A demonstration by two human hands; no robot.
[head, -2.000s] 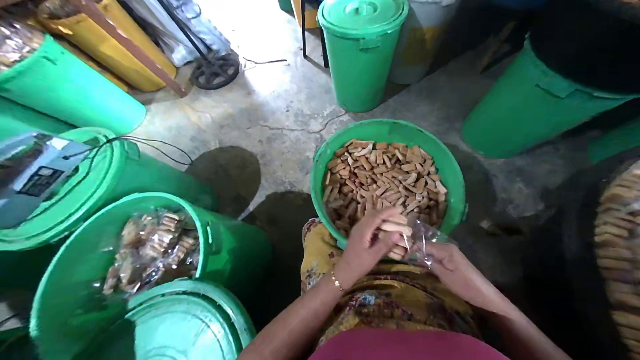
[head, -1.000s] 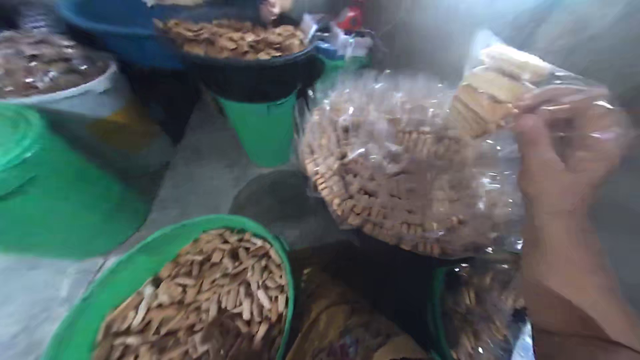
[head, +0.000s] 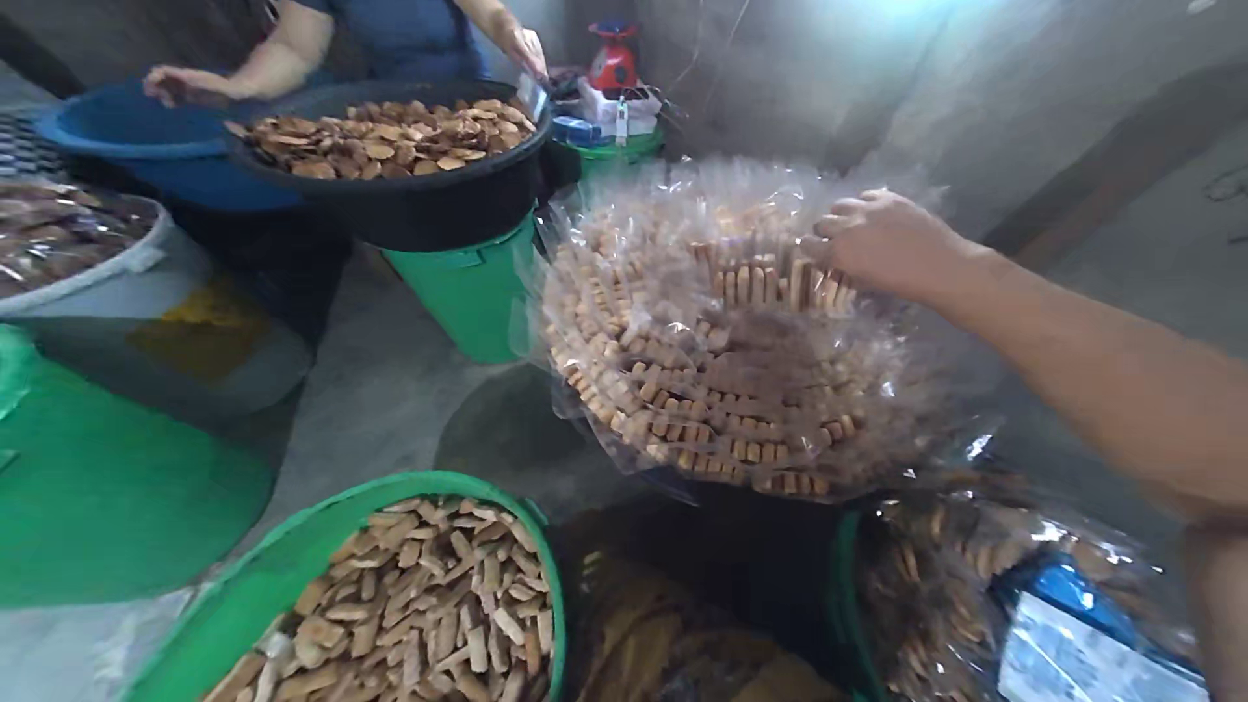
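Note:
My right hand (head: 882, 244) reaches over a large round pile of clear plastic bags of stick-shaped biscuits (head: 682, 390). Its fingers touch or hold a bag at the pile's upper right; the bags hide the fingertips, so the grip is unclear. The bags are packed in rings, with their open-looking film ends outward. My left hand is out of view. At the lower left, a green tub (head: 390, 487) holds loose biscuit sticks (head: 419, 604).
A co-worker's hand (head: 190, 86) is near a black basin (head: 458, 210) of round flat biscuits, on a green bin (head: 478, 302). A red scale (head: 612, 63) stands behind. Bagged biscuits (head: 926, 585) fill a container at the lower right. Green and grey bins (head: 117, 487) line the left.
The view has swung right from the green tub. My right hand, which held up a bag of biscuits one second ago, is now down at the round pile. My left hand has left the view.

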